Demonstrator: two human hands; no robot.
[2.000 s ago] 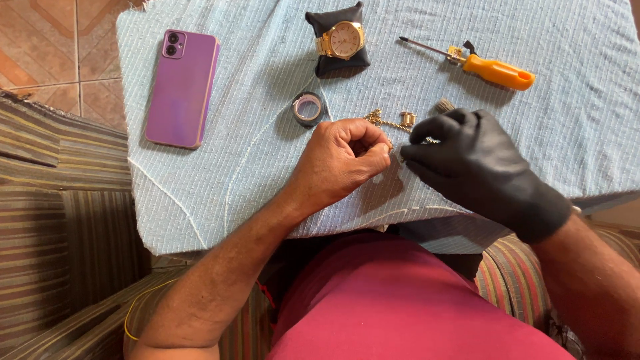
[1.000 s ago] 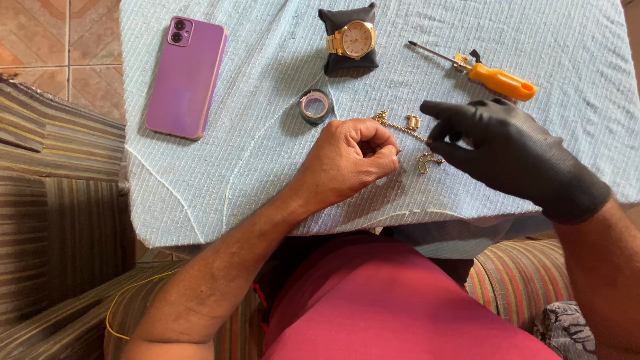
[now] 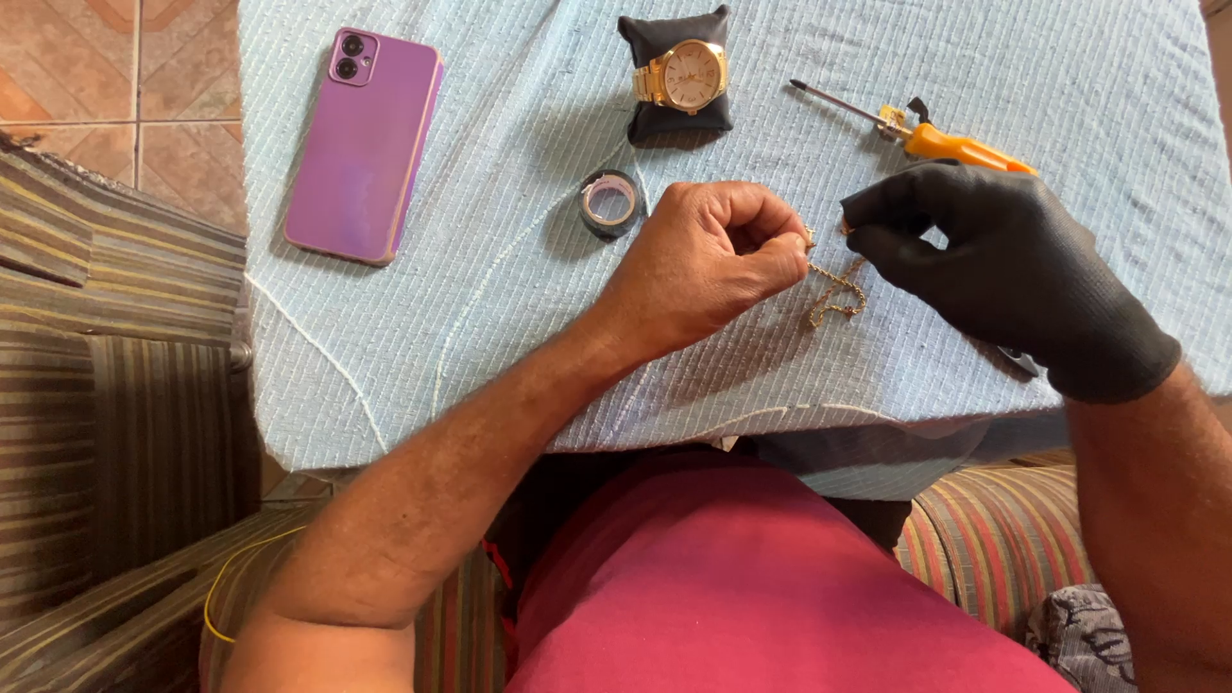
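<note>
Bare, my left hand [image 3: 712,255] pinches one end of a thin gold-coloured chain [image 3: 839,306] between thumb and forefinger; the chain hangs in a loop over the cloth. To its right, my right hand [image 3: 1001,260], in a black glove, has thumb and forefinger pinched at a small bit of the same chain. What lies under the gloved palm is hidden. A roll of black tape [image 3: 610,204] lies just left of my left hand. Above the hands, a gold-coloured wristwatch [image 3: 691,77] sits on a black cushion [image 3: 674,37]. A screwdriver with an orange handle [image 3: 962,149] lies beyond my right hand.
A purple smartphone [image 3: 366,149] lies face down at the left of the table, on a light blue cloth [image 3: 510,318]. A dark object [image 3: 1011,361] shows partly below my right hand. Striped seats [image 3: 159,423] stand beside the table.
My gloved right hand was apart from my left with fingers spread a second ago; now its fingertips pinch the chain. My left hand and the chain have lifted away from where the chain lay.
</note>
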